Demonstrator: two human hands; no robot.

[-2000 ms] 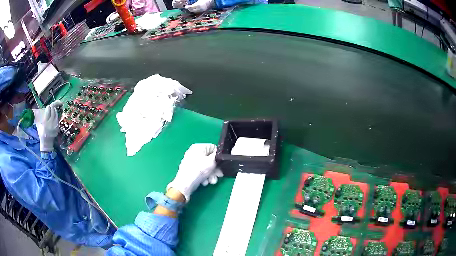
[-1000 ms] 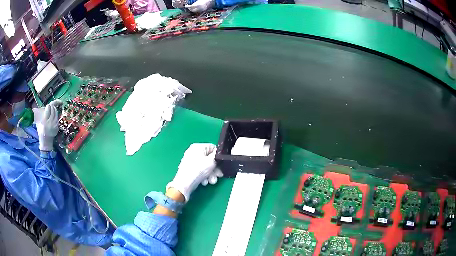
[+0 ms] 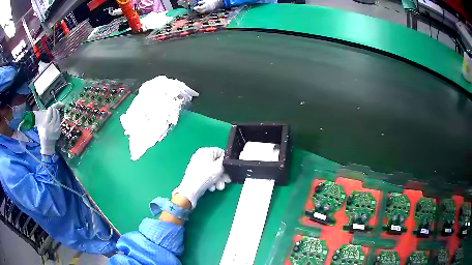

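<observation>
My left hand (image 3: 203,175), in a white glove with a blue wrist strap, touches the left side of a black open-topped box (image 3: 257,171). Its fingers are bent at the box wall; whether they grip it is hard to tell. A white roll or stack (image 3: 259,151) lies inside the box. A long white label strip (image 3: 249,222) runs from under the box's front down to the picture's lower edge. A clear tray (image 3: 282,234) at the lower right holds rows of green circuit boards (image 3: 360,206) over red, several with white labels on their black edge parts. My right hand is out of the picture.
A white crumpled cloth heap (image 3: 157,113) lies left of the box. A dark conveyor belt (image 3: 331,98) runs beyond the green mat (image 3: 150,181). At the left, a person in a blue smock (image 3: 57,207) sits by another tray of boards (image 3: 96,111). Gloved hands show across the belt.
My left hand, the box and the strip have hardly moved. The gloved hands across the belt have shifted slightly.
</observation>
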